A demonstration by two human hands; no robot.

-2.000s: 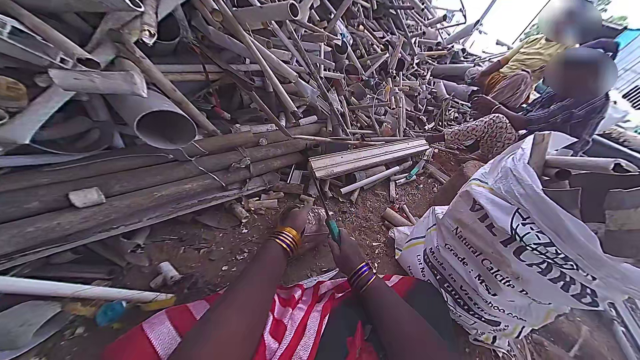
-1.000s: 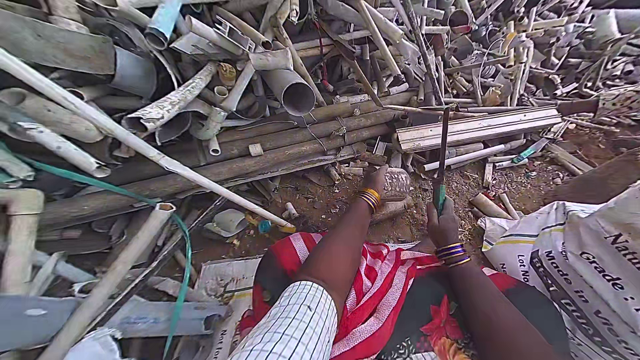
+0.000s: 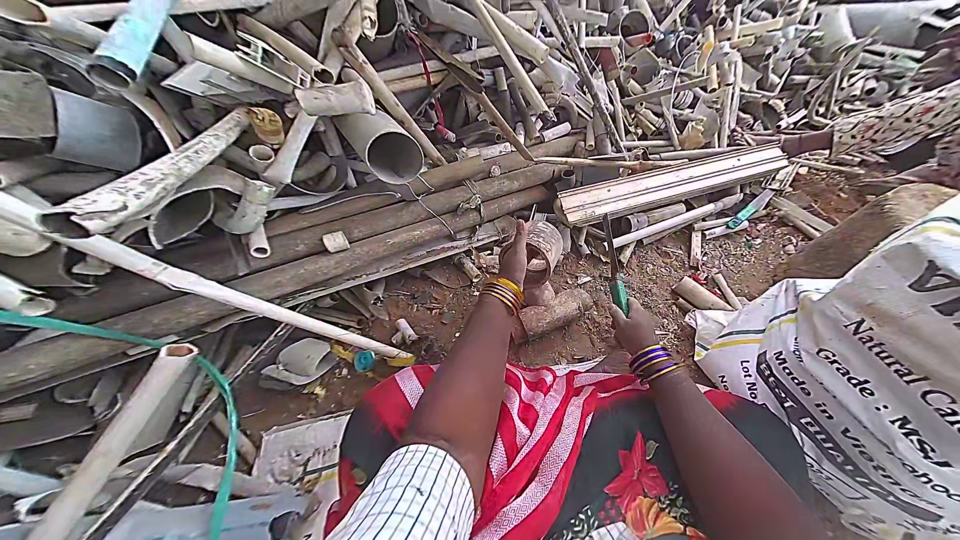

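Note:
My left hand (image 3: 514, 259), with yellow bangles at the wrist, grips the left side of a short, dirty pipe fitting (image 3: 546, 244) whose round opening shows. Below it, another stubby branch of pipe (image 3: 555, 315) lies over the soil; whether the two are one piece I cannot tell. My right hand (image 3: 634, 327), with blue and gold bangles, is closed round the green handle of a long dark blade (image 3: 612, 251). The blade points up and stands apart from the fitting, to its right.
A heap of scrap plastic pipes (image 3: 480, 90) fills the back and left. Long brown pipes (image 3: 420, 217) and a ribbed pale panel (image 3: 675, 184) lie before me. A printed white sack (image 3: 847, 360) stands at right. Another person's sleeved arm (image 3: 892, 116) reaches in at upper right.
The view has swung left since the first frame. Since one second ago, the fitting at my left hand has turned so its round opening shows. The blade stays in my right hand.

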